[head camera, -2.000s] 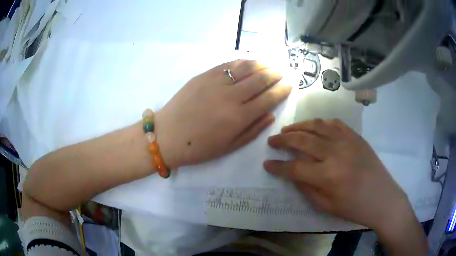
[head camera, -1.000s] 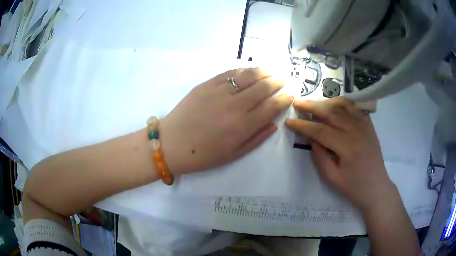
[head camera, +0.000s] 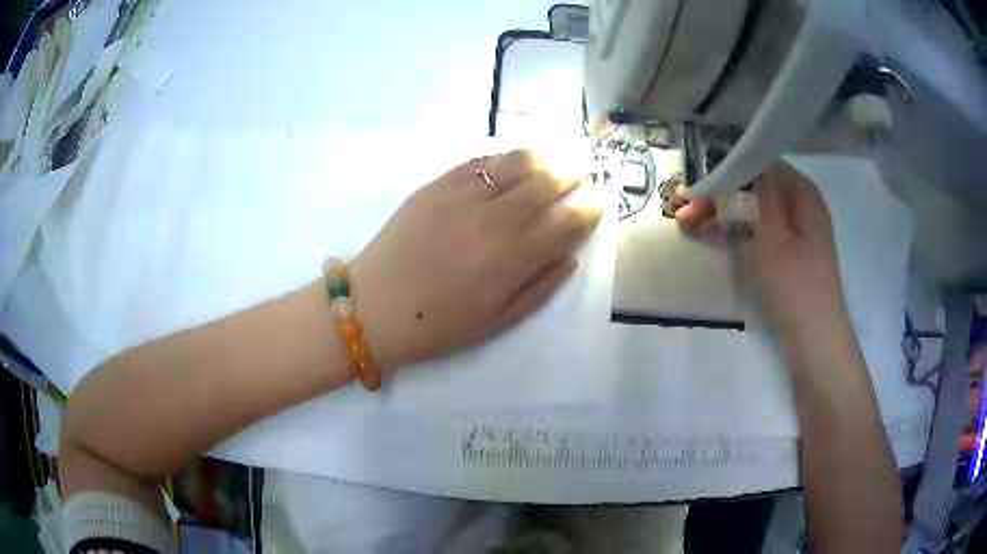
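Observation:
A large white fabric panel (head camera: 238, 184) covers the table left of the needle area. My left hand (head camera: 476, 260) lies flat on it, palm down, its fingertips at the lit needle area beside the round metal plate (head camera: 633, 179). The sewing machine head (head camera: 693, 65) stands at the upper right. My right hand (head camera: 774, 211) is under the right side of the head, partly hidden by it, with its fingertips by a small round metal part (head camera: 672, 199). What it touches or holds there cannot be told.
The pale machine bed (head camera: 682, 271) has a dark front edge. A printed ruler (head camera: 606, 446) runs along the table's front edge. White strips and pieces (head camera: 54, 97) lie at the upper left. A lit screen (head camera: 977, 400) shows at the far right.
My right hand has moved from the fabric edge beside my left fingertips to the right, under the machine head. My left hand stays on the fabric. The view has shifted slightly.

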